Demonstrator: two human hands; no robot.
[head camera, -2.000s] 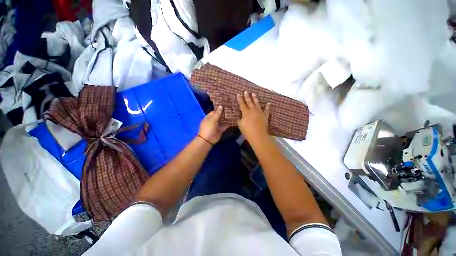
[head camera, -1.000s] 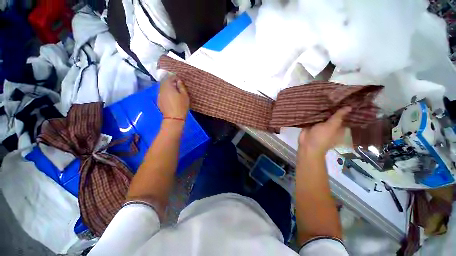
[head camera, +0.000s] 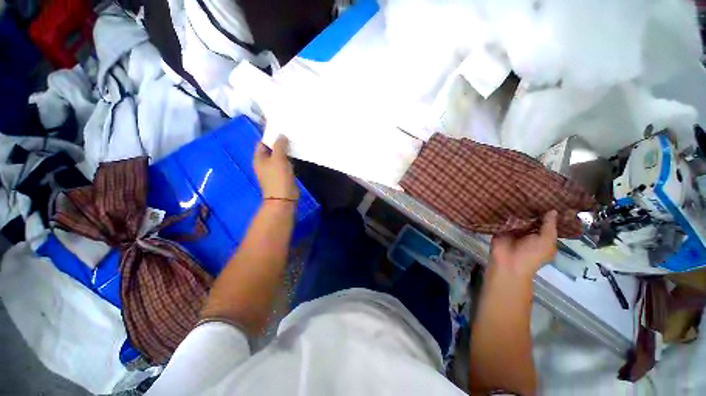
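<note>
A plaid red-brown cut panel (head camera: 484, 186) lies over the white table's front edge, its right end bunched by the sewing machine's needle area. My right hand (head camera: 528, 246) grips its lower edge near that end. My left hand (head camera: 276, 172) holds the near edge of a bright white piece (head camera: 329, 128) at the table's left end, beside the blue crate. The white piece is overexposed, so its outline against the table is hard to tell. The machine head (head camera: 658, 197), white and blue, stands right of the panel.
A tied plaid bundle (head camera: 164, 298) rests on the blue crate (head camera: 232, 174) at left. Black-and-white garment pieces (head camera: 116, 128) are piled beyond. Fluffy white material (head camera: 557, 46) heaps at the table's back. A slim black tool (head camera: 613, 286) lies near the machine. Brown fabric hangs at the right edge.
The plaid length has left my left hand and now lies right of centre, towards the machine. My left hand is now at the white piece. My right hand has moved slightly right and nearer me.
</note>
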